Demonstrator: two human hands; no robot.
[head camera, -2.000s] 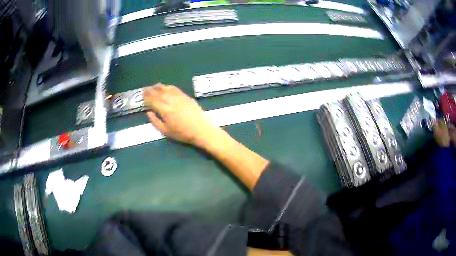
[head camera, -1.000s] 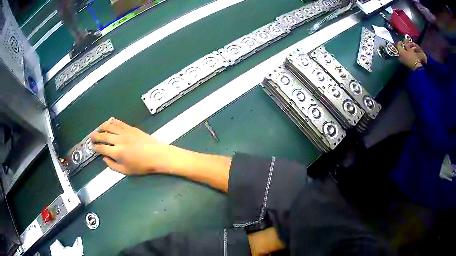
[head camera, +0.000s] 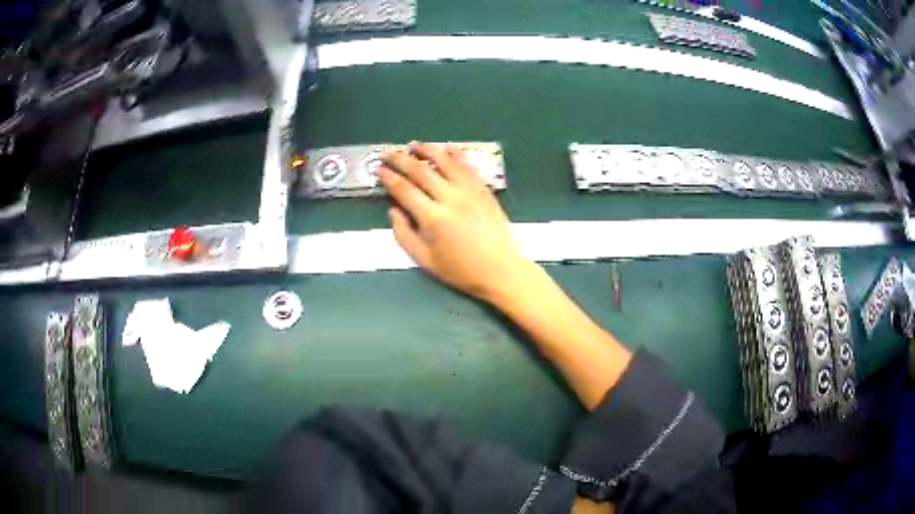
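A silver four-ring metal plate (head camera: pixel 331 171) lies between pale rails, just right of the machine's upright. My right hand (head camera: pixel 451 216) lies palm down over its middle, fingers bent on its top. The fingertips' grip is partly hidden. A row of similar plates (head camera: pixel 682 169) lies end to end further right, with a gap between. My left hand is out of view. Its sleeve (head camera: pixel 381 457) shows at the bottom, and a bit of skin is cut off by the bottom edge.
Stacked plates (head camera: pixel 778 346) stand at the right and narrow stacks (head camera: pixel 88 381) at the far left. A white crumpled cloth (head camera: pixel 173 346) and loose ring (head camera: pixel 282 309) lie near. A red button (head camera: pixel 182 244) is on the machine base. A thin brownish piece (head camera: pixel 616 286) lies below the rail (head camera: pixel 602 239).
The view has turned. The plate under my right hand has shifted right; its left end, beyond the machine's upright two seconds ago, is now beside it. My right hand stays on the plate.
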